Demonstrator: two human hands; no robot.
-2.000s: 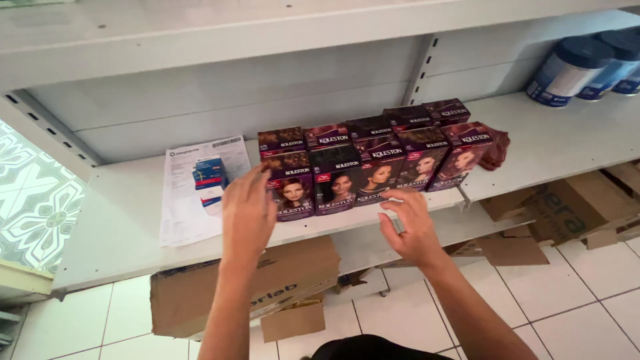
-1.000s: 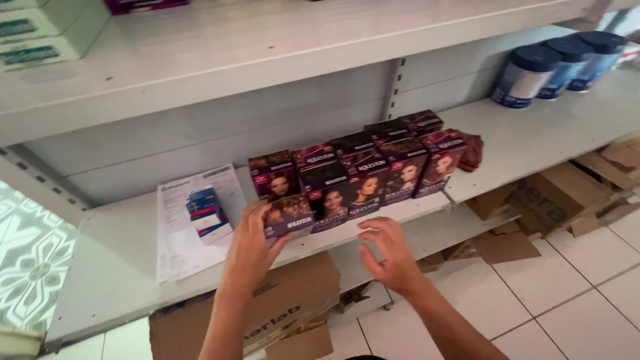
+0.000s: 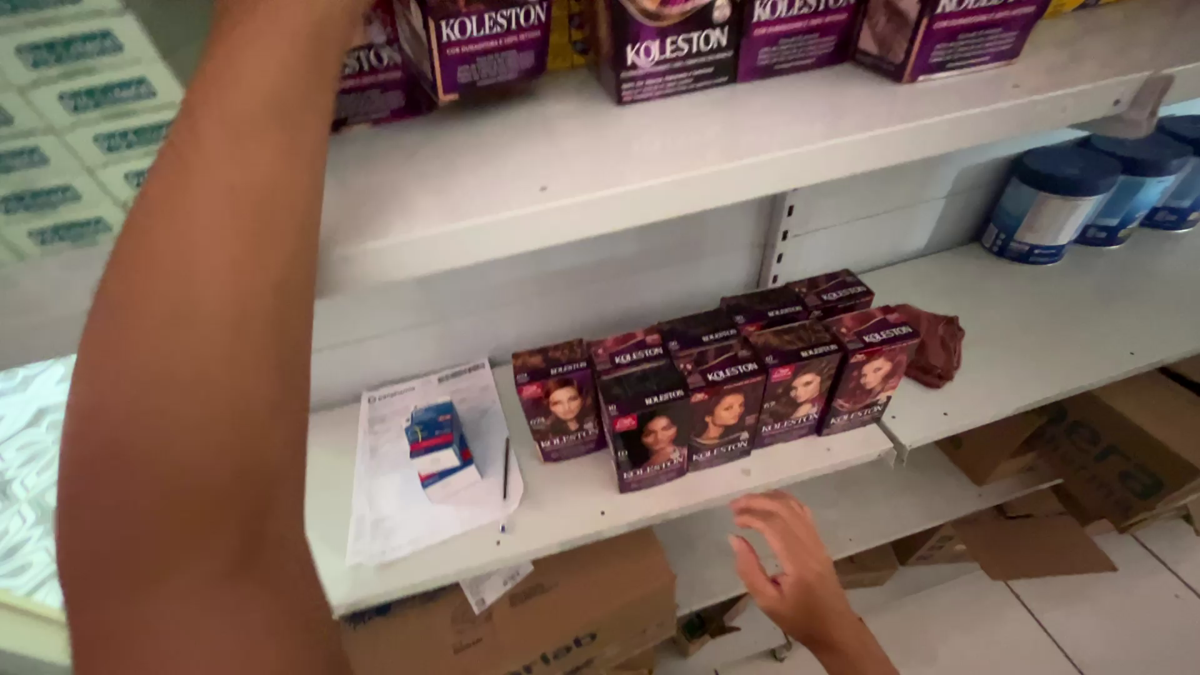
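My left forearm (image 3: 202, 328) rises along the left side to the upper shelf; its hand is past the top edge, so what it holds is hidden. My right hand (image 3: 792, 567) is empty, fingers apart and slightly curled, just in front of the lower shelf's edge. Behind it stand two rows of upright Koleston hair dye boxes (image 3: 647, 427). Left of them, a small blue and white box (image 3: 441, 445) rests on printed papers (image 3: 380, 492), with a pen (image 3: 506, 469) beside it. More Koleston boxes (image 3: 680, 47) line the upper shelf.
The upper shelf's front edge (image 3: 600, 230) overhangs the lower boxes. A dark red crumpled item (image 3: 933, 347) lies right of them. Blue-lidded tins (image 3: 1050, 202) stand farther right. Cardboard boxes (image 3: 581, 600) sit below, and stacked pale cartons (image 3: 80, 122) at upper left.
My left hand has gone up out of view from the front-left hair dye box, which is gone from the front row. The view has shifted to show more of the upper shelf.
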